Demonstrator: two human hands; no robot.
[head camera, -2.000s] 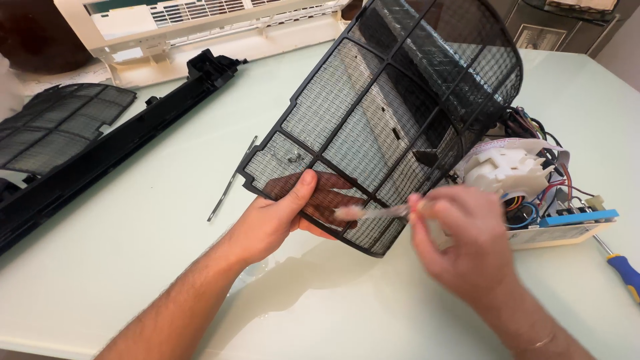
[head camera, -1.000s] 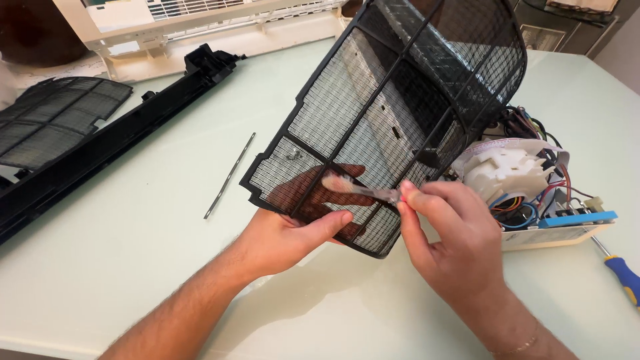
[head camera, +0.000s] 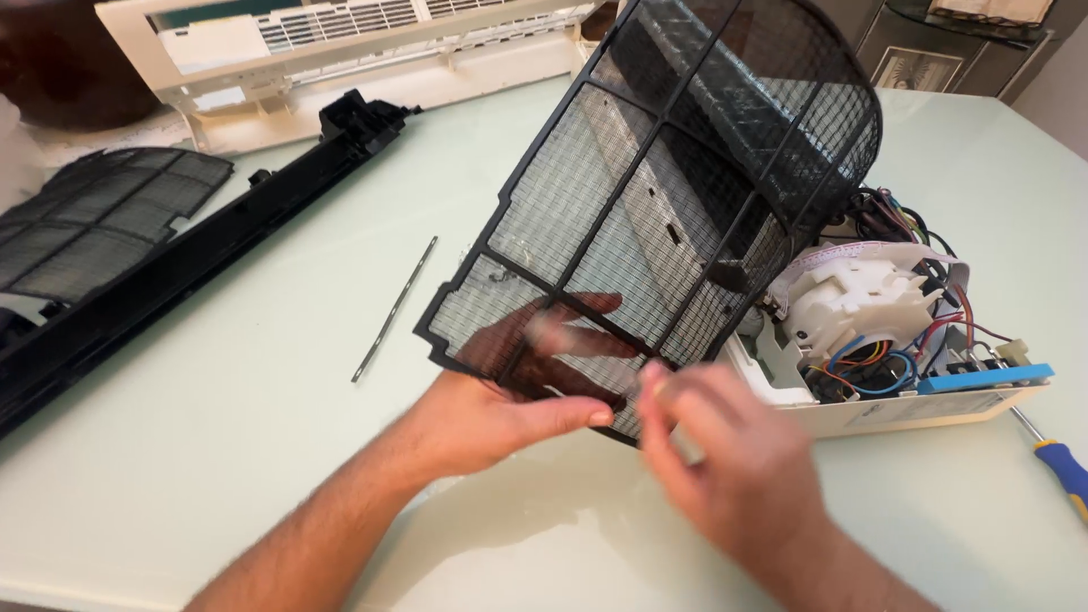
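A black mesh air filter (head camera: 629, 212) from an air conditioner stands tilted over the table. My left hand (head camera: 510, 416) supports its lower edge, the fingers spread behind the mesh and the thumb in front. Between the thumb and fingers of my right hand (head camera: 722, 450) is a small brush, blurred, whose pale bristles (head camera: 551, 331) are at the lower part of the mesh. To the right of the filter sits an electrical control unit (head camera: 867, 306) with a white plastic motor housing and coloured wires. A thin dark metal strip (head camera: 395, 308) lies left of the filter.
A long black plastic part (head camera: 212, 242) runs diagonally at the left, beside a second mesh filter (head camera: 110, 212). The cream air conditioner casing (head camera: 408, 72) is at the back. A screwdriver with a blue and yellow handle (head camera: 1062, 472) lies at the right edge of the table (head camera: 255, 425).
My left thumb has come off the front of the mesh and is now lower, near the filter's bottom edge. The brush in my right hand has moved over the lower mesh.
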